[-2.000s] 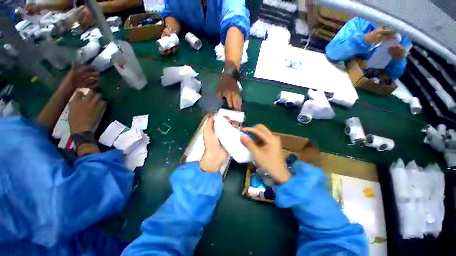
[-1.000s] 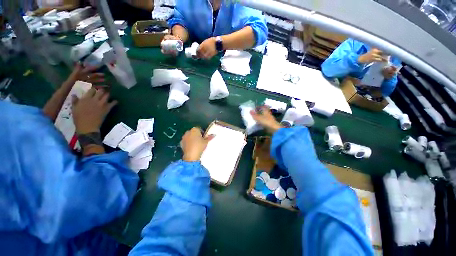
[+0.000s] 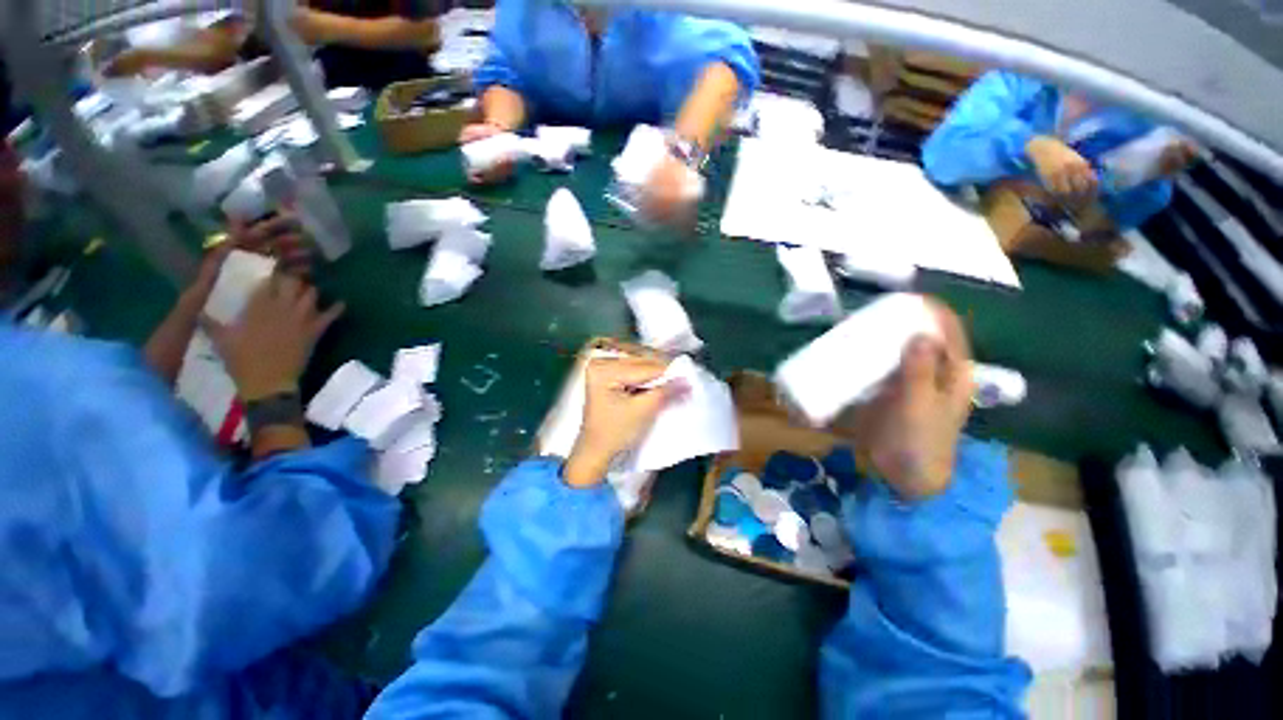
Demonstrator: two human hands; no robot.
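Note:
My left hand (image 3: 616,411) pinches a white paper slip (image 3: 690,422) above the shallow cardboard tray (image 3: 552,429), which holds a white stack. My right hand (image 3: 922,415) is raised to the right and holds a white wrapped cylindrical unit (image 3: 851,359), somewhat blurred. The open parts box (image 3: 767,566) sits between and below my hands, with blue and white discs (image 3: 788,509) loose in it. A white sleeved piece (image 3: 660,312) lies just behind the tray.
A person in a blue smock (image 3: 169,521) works close on my left beside scattered white cards (image 3: 377,408). Another person (image 3: 605,71) works across the bench, a third at far right. White sleeved pieces (image 3: 436,239) lie on the green bench. A black tray (image 3: 1126,563) holds white sleeves at right.
My left hand has lifted a paper slip from the tray. My right hand has come back right with a white cylinder. A white sleeved piece now lies behind the tray.

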